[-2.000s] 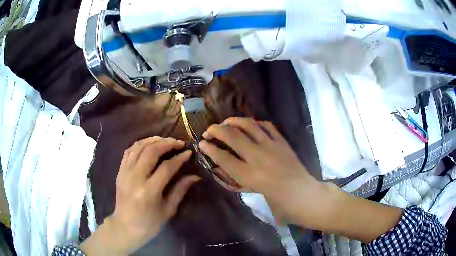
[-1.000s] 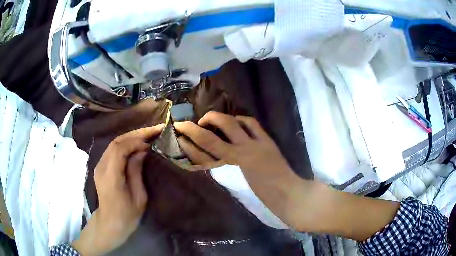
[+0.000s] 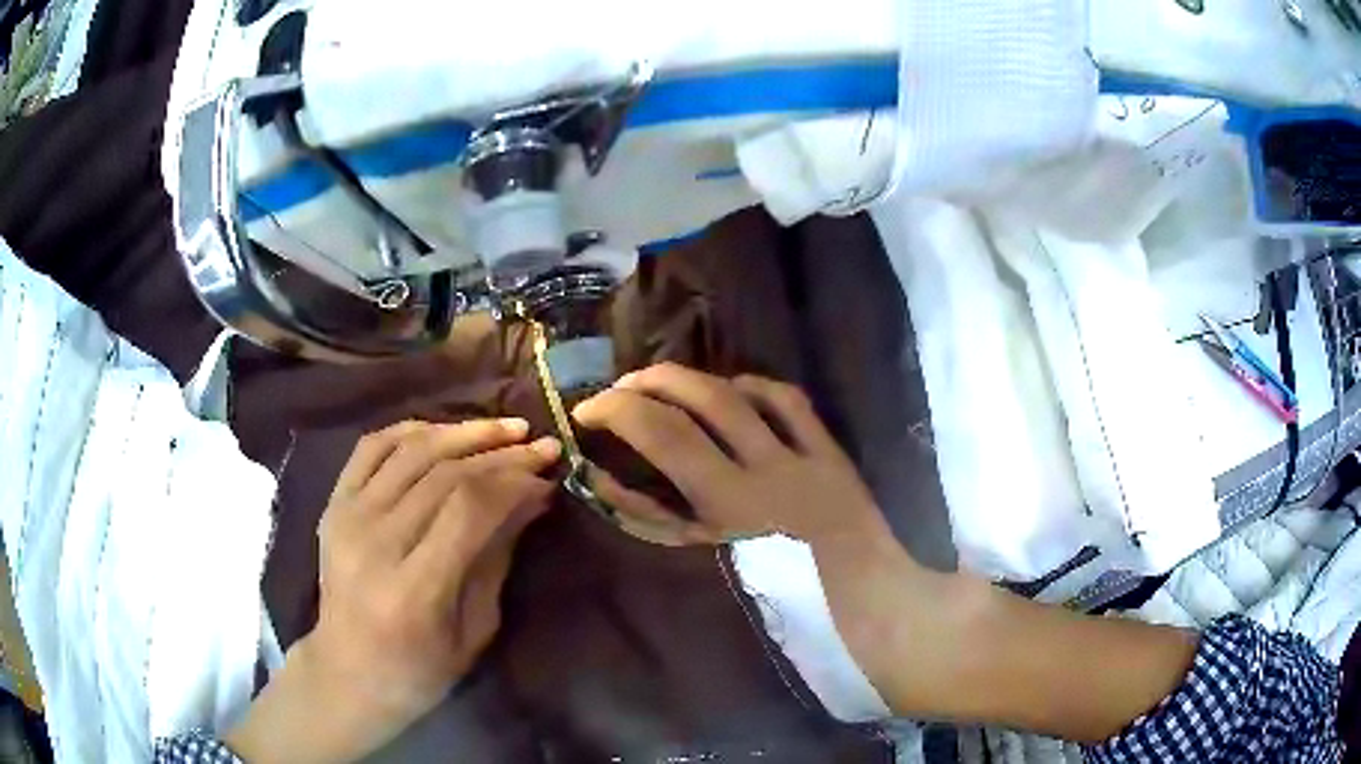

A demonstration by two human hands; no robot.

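Note:
The dark brown panel (image 3: 597, 657) lies under the sewing machine head (image 3: 746, 90) and across the front. A narrow gold-looking seam edge (image 3: 554, 391) runs from the presser foot area towards my fingertips. My left hand (image 3: 433, 552) lies on the panel left of the seam edge, its thumb and fingertips close together at the edge. My right hand (image 3: 717, 455) is right of it, fingers bent, holding the edge against the panel. A small grey block (image 3: 579, 360) sits just right of the foot. The needle is hidden. A white strip (image 3: 806, 620) shows below my right hand.
White stitched pieces (image 3: 120, 552) are heaped at the left. White cloth (image 3: 1015, 388) lies right of the brown panel. A white band (image 3: 993, 105) wraps the machine arm. Pink and blue pens (image 3: 1254, 376) lie at the right. Quilted white material (image 3: 1269, 567) is at the lower right.
A second ago the edge was lifted and spread between my hands; now it lies narrower and flatter. My left hand has moved slightly right. The view has shifted a little.

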